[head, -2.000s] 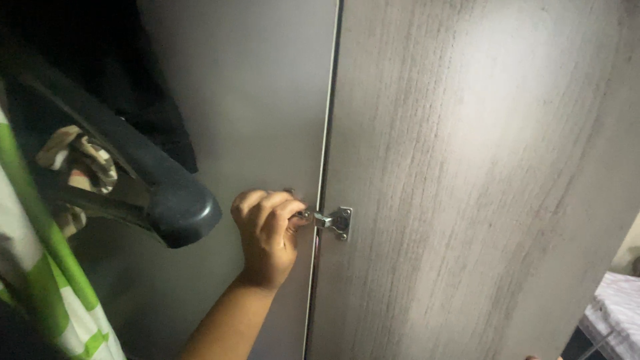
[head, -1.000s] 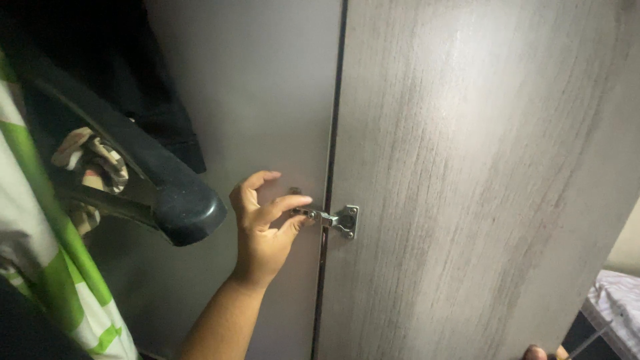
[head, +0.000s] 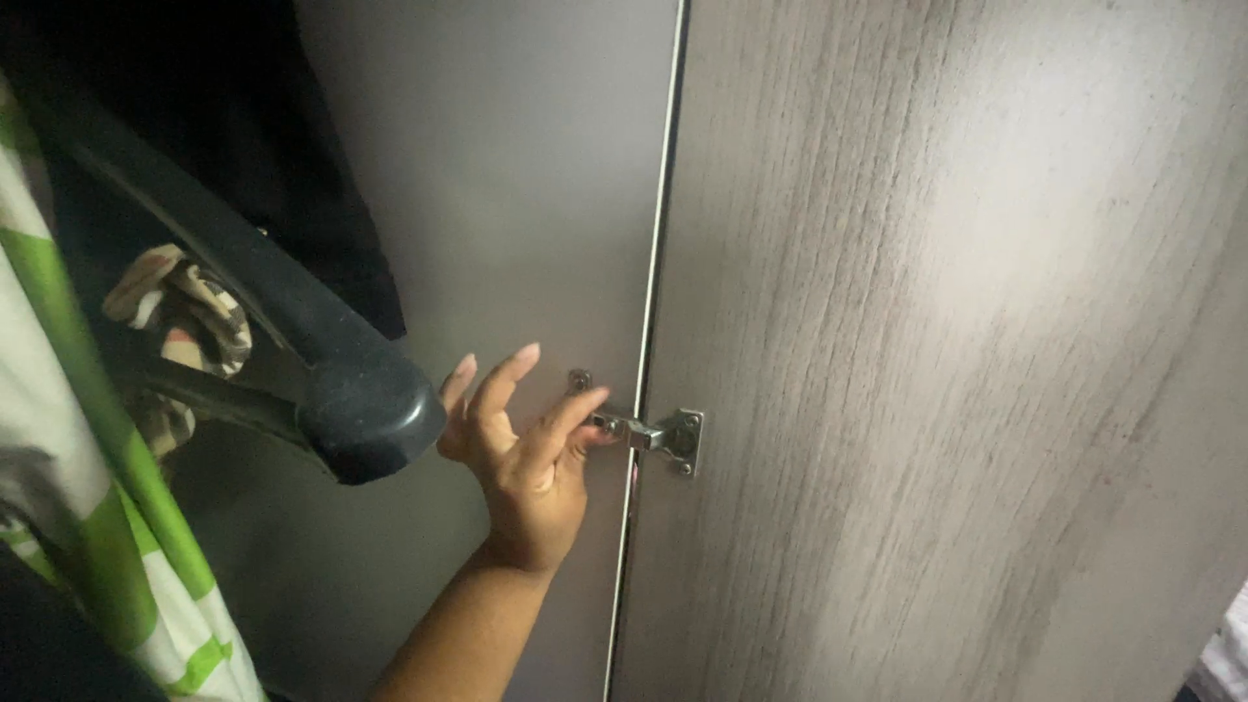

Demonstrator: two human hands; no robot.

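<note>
My left hand (head: 526,473) reaches up from the lower middle. Its thumb and index finger close around the arm of a metal concealed hinge (head: 688,437), while the other fingers stand spread. The hinge spans the narrow gap between a plain grey panel (head: 507,175) at left and a wood-grain cabinet door (head: 877,390) at right. Its cup end is fixed to the door, with screws showing; my fingers partly hide the arm end on the grey panel. My right hand is out of view.
A black plastic bar-like part (head: 366,414) juts in just left of my hand. Beyond it are a checked cloth (head: 200,312) and dark fabric (head: 214,117). A green and white cloth (head: 127,507) hangs at the left edge. Pale fabric (head: 1228,643) shows at lower right.
My left hand's outer fingers have gone from curled to spread, its thumb and index finger staying at the hinge. Fingertips seen at the bottom right edge earlier are out of view now.
</note>
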